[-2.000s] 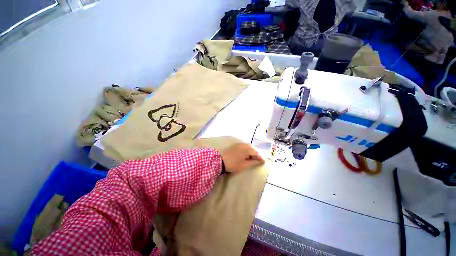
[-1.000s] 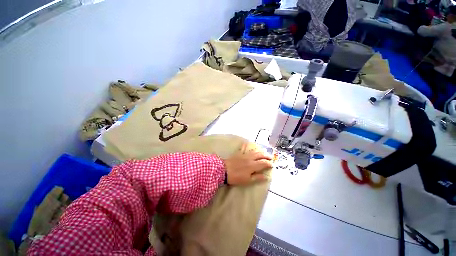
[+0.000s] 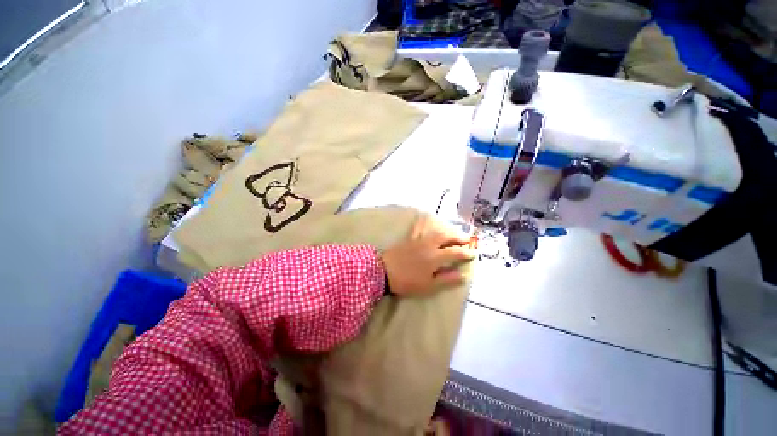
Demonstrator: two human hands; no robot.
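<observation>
My left hand lies flat on a tan fabric piece, fingers a little apart, fingertips close to the lit needle area. The piece hangs over the table's front edge. Another tan panel with a dark looped motif lies flat to the left of the machine. The white sewing machine head with a blue stripe stands right of my hand. Its presser foot is small and blurred in the glare. A small skin-toned patch, possibly part of my right hand, shows at the bottom edge, mostly hidden.
Red and yellow-orange scissor handles lie right of the needle. A black strap and a thin dark tool lie at the far right. Heaped tan cloth sits by the wall, above a blue crate. More tan cloth lies behind the machine.
The camera view has shifted, and machine and table sit higher and larger in the picture. My left hand has flattened from a curled pose, its fingertips now closer to the needle area.
</observation>
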